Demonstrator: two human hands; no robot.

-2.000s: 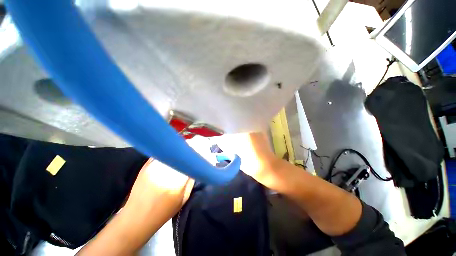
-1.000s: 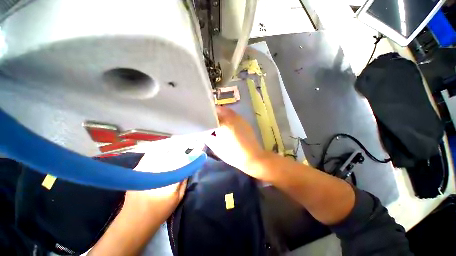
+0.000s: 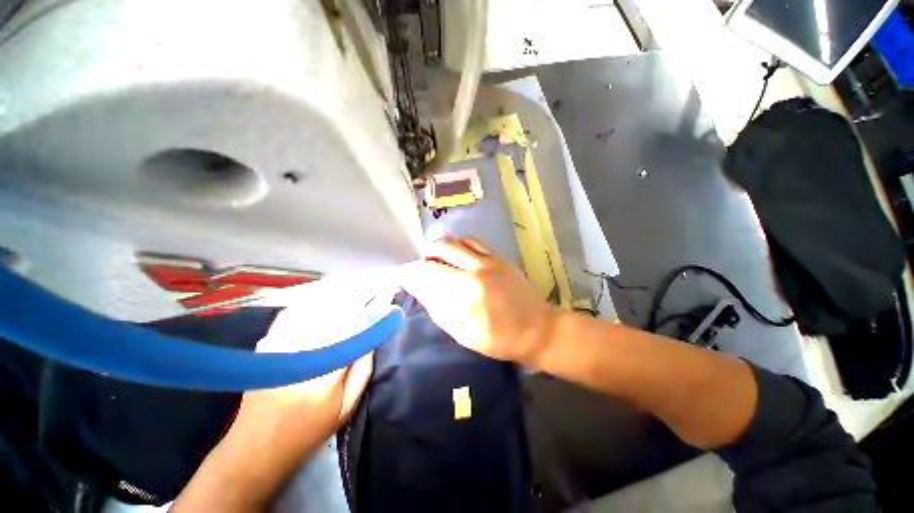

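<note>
A black bag piece [image 3: 441, 441] with a small tan-yellow label [image 3: 462, 403] hangs below the brightly lit needle area. My right hand [image 3: 481, 301] has its fingers at the top edge of the piece, beside the machine head. My left hand [image 3: 321, 371] is at the upper left of the piece, overexposed and partly hidden behind the blue hose [image 3: 251, 371]. Both hands hold the top edge. The needle and the left fingertips are hidden by the white machine head [image 3: 200, 110].
A yellow-edged plate [image 3: 536, 220] lies right of the needle area. A black cable with a connector [image 3: 712, 323] is on the dark plate. A black pouch [image 3: 817, 210] and a tablet [image 3: 807, 30] are at right. More black bag pieces [image 3: 140, 431] lie at left.
The machine head and hose have shifted left in view, uncovering the yellow-edged plate. My right hand's fingers are now more curled at the top edge. The bag piece stays held.
</note>
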